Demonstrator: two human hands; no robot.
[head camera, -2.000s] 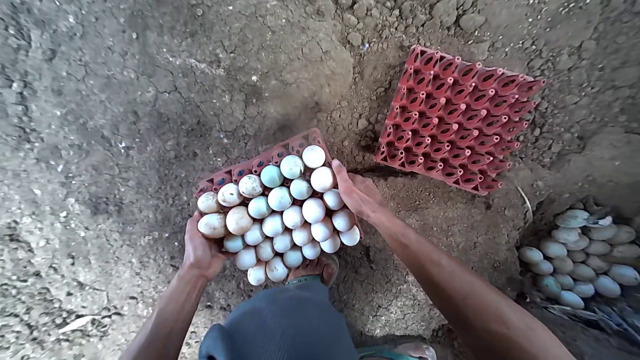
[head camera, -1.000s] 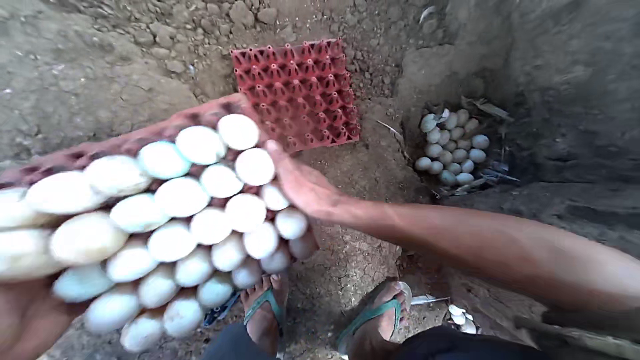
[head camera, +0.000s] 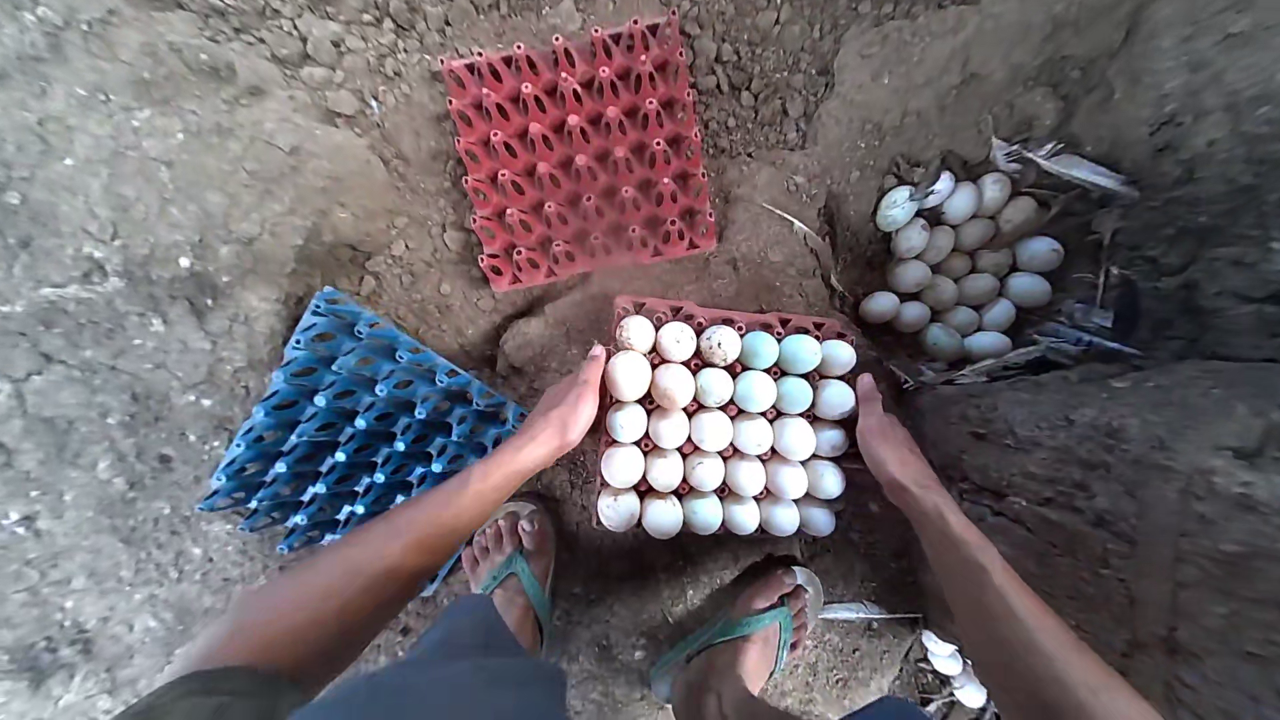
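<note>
A red plastic egg tray (head camera: 735, 318), filled with rows of white and pale blue-green eggs (head camera: 711, 429), is low over the dirt floor in front of my feet. My left hand (head camera: 572, 408) grips its left edge, with the thumb at the upper corner. At the opposite edge is my right hand (head camera: 885, 430), its thumb up along the side and its other fingers largely hidden. Some eggs carry brown specks. Whether the tray touches the ground cannot be told.
An empty red egg tray (head camera: 585, 150) lies beyond the filled one. A blue egg tray (head camera: 370, 420) lies at left, partly under my left forearm. Right, a pile of eggs (head camera: 960, 260) sits in a hollow among feathers (head camera: 1085, 172). Eggshells (head camera: 950, 665) lie near my right foot (head camera: 745, 625).
The filled tray has moved to the right, away from the left side of the view, and is lower, nearer the ground. The blue tray now shows. The view has shifted.
</note>
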